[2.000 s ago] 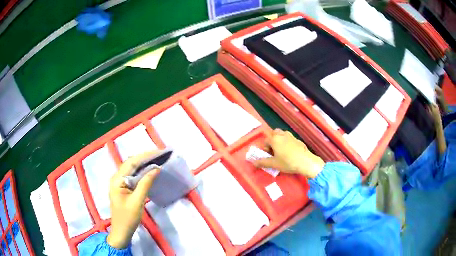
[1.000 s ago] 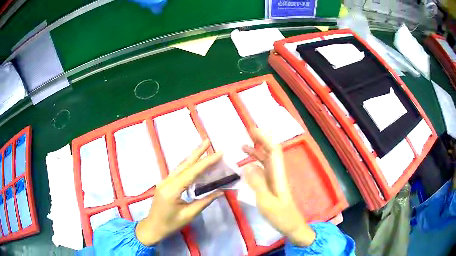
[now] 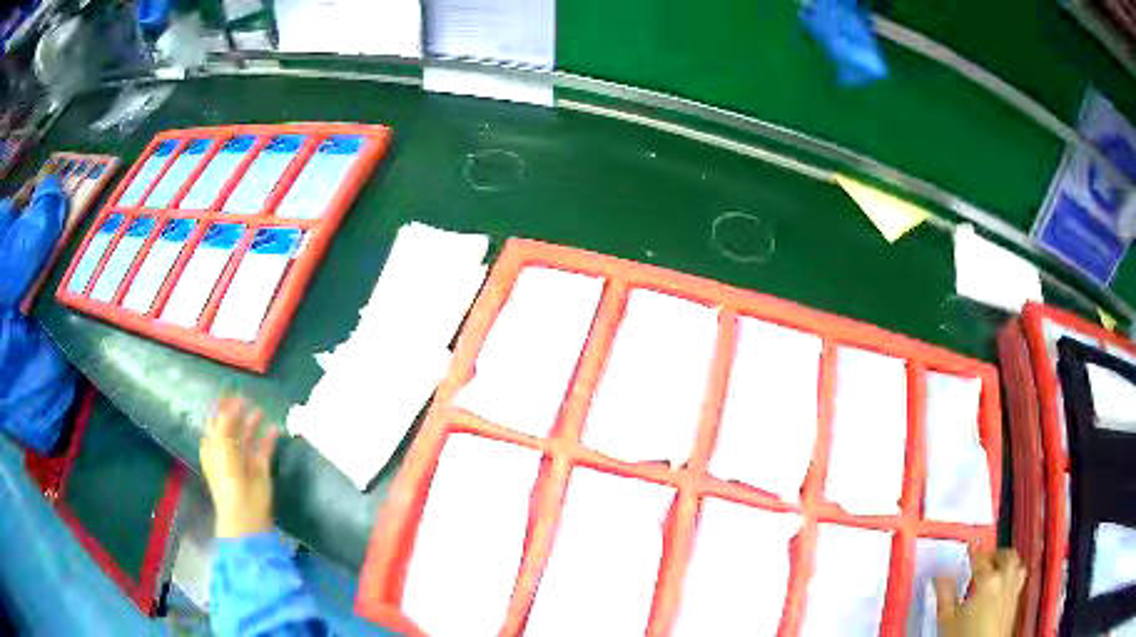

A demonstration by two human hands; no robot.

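Note:
A red phone tray [image 3: 564,444] lies in front of me, its cells holding white sleeves. My left hand [image 3: 241,467] is open and empty above the bench edge, left of a ragged pile of white sleeves [image 3: 401,352]. My right hand [image 3: 984,600] is at the near right cell, cut off by the bottom edge. Its fingertips are at a white sleeve [image 3: 943,572] and the tray's right rim. Whether it grips either cannot be told. A phone under this sleeve cannot be made out.
Another red tray [image 3: 284,299] at the left holds light phones with blue tops. Stacked trays [image 3: 1024,436] with a black insert [image 3: 1086,498] stand at the right. A person's blue sleeve [image 3: 31,373] is at the far left. Yellow paper [image 3: 887,209] lies by the metal rail.
The view has swung left. The dark phone held between my hands is no longer seen. My left hand has moved left off the tray. The bare near right cell now shows a white sleeve.

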